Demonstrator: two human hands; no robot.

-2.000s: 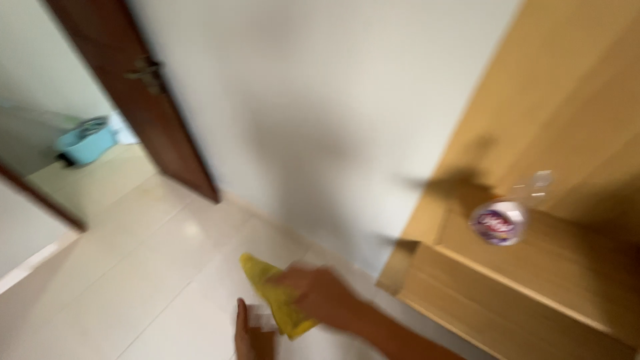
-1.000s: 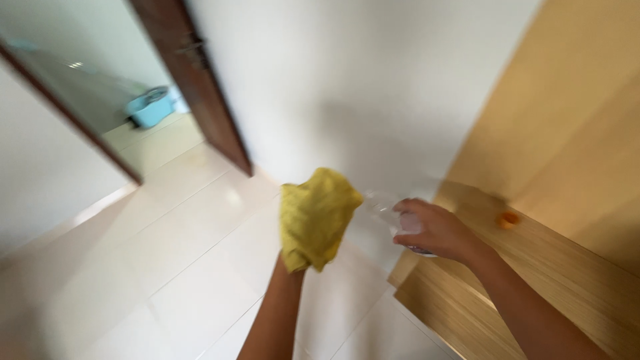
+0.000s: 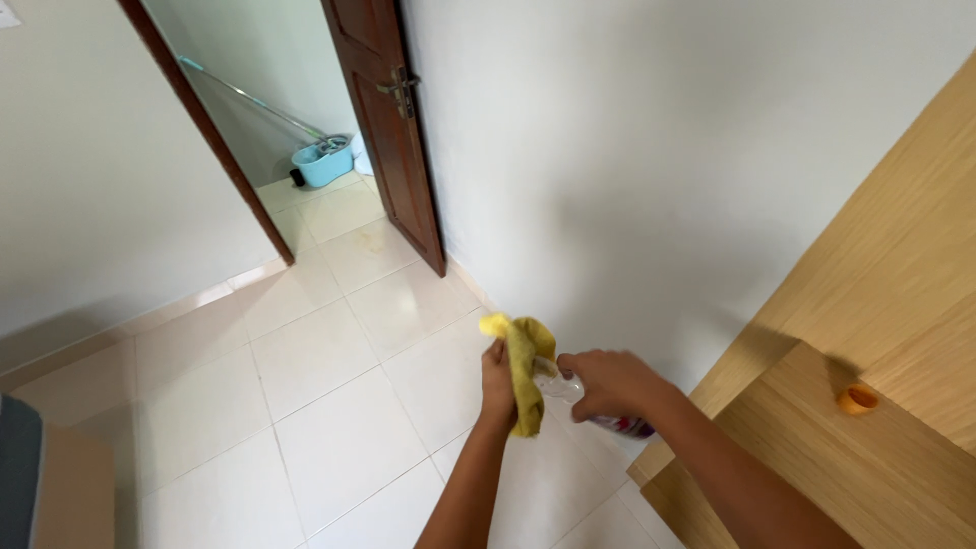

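Observation:
A yellow cloth (image 3: pixel 526 374) lies bunched over the palm and fingers of my left hand (image 3: pixel 497 381). My right hand (image 3: pixel 614 385) grips a clear plastic bottle (image 3: pixel 563 387) with a coloured label, tipped on its side. The bottle's narrow end points left and meets the cloth, which hides its tip. To the right, an orange cap (image 3: pixel 857 399) rests on a wooden shelf (image 3: pixel 808 442).
A dark wooden door (image 3: pixel 389 130) stands open against the white wall. Past the doorway sits a blue mop bucket (image 3: pixel 323 162) with a mop (image 3: pixel 259 101) leaning out. A wooden panel (image 3: pixel 900 252) rises at right; tiled floor (image 3: pixel 335 404) lies below.
Two seconds ago the bottle stood on the wooden shelf; now it is in my right hand, its end at the cloth. The orange cap shows on the shelf. The view has shifted.

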